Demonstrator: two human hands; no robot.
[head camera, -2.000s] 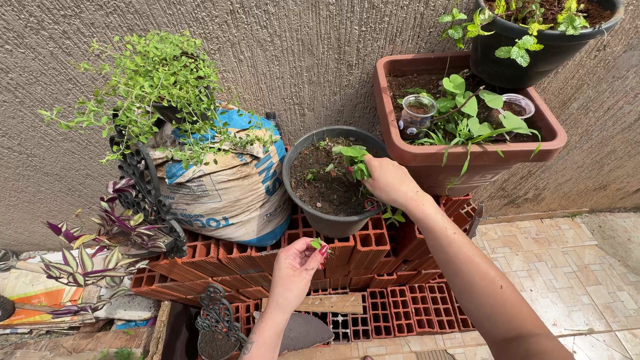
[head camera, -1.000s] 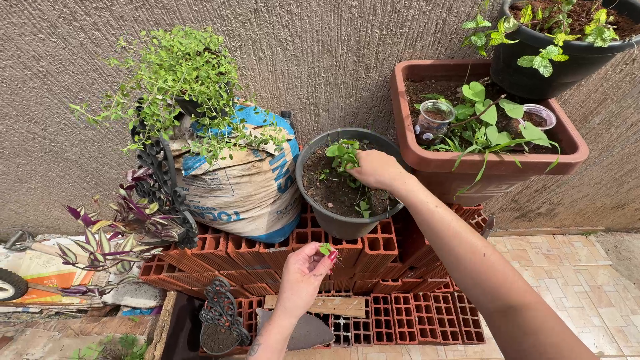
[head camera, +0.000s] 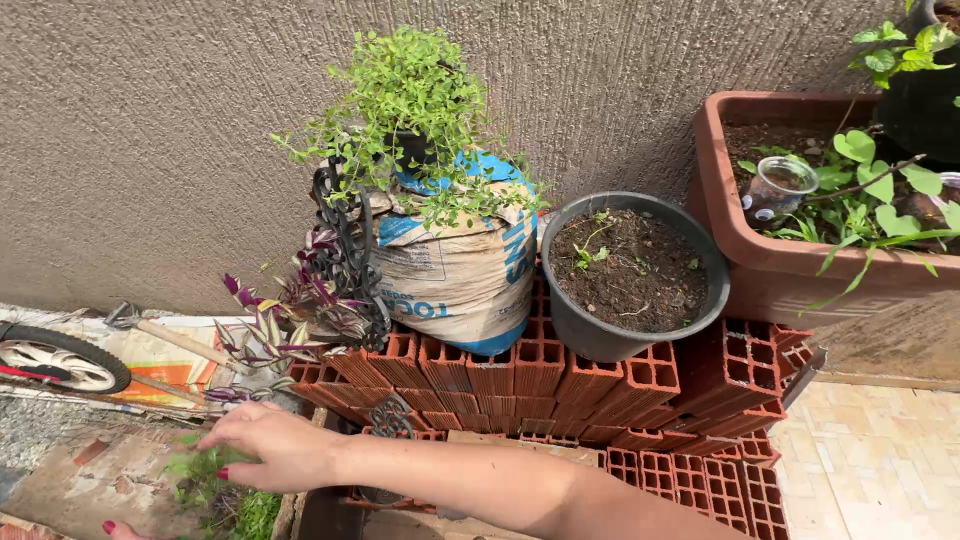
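My right hand (head camera: 262, 450) reaches across to the lower left, its fingers spread and thumb apart, above blurred green sprigs (head camera: 199, 469). Whether a sprig touches its fingertips is unclear. Of my left hand (head camera: 124, 531), only a fingertip and a bit of finger show at the bottom edge; what it holds is hidden. Beneath the sprigs, low green plants (head camera: 255, 514) grow beside a board edge. A round dark grey pot (head camera: 636, 337) of soil, with a few small seedlings (head camera: 592, 251), stands on hollow red bricks (head camera: 540, 360), away from both hands.
A soil sack (head camera: 450, 277) with a leafy potted plant (head camera: 412, 82) stands left of the pot. At right is a brown rectangular planter (head camera: 750, 270) holding plants and plastic cups. Purple-leaved plants (head camera: 281, 330), a bicycle wheel (head camera: 64, 358) and a wooden-handled tool (head camera: 187, 343) lie left.
My right hand has left the grey pot, where it gripped green leaves, and swung to the lower left. Those leaves are gone from the pot. The left hand has moved down, mostly out of view.
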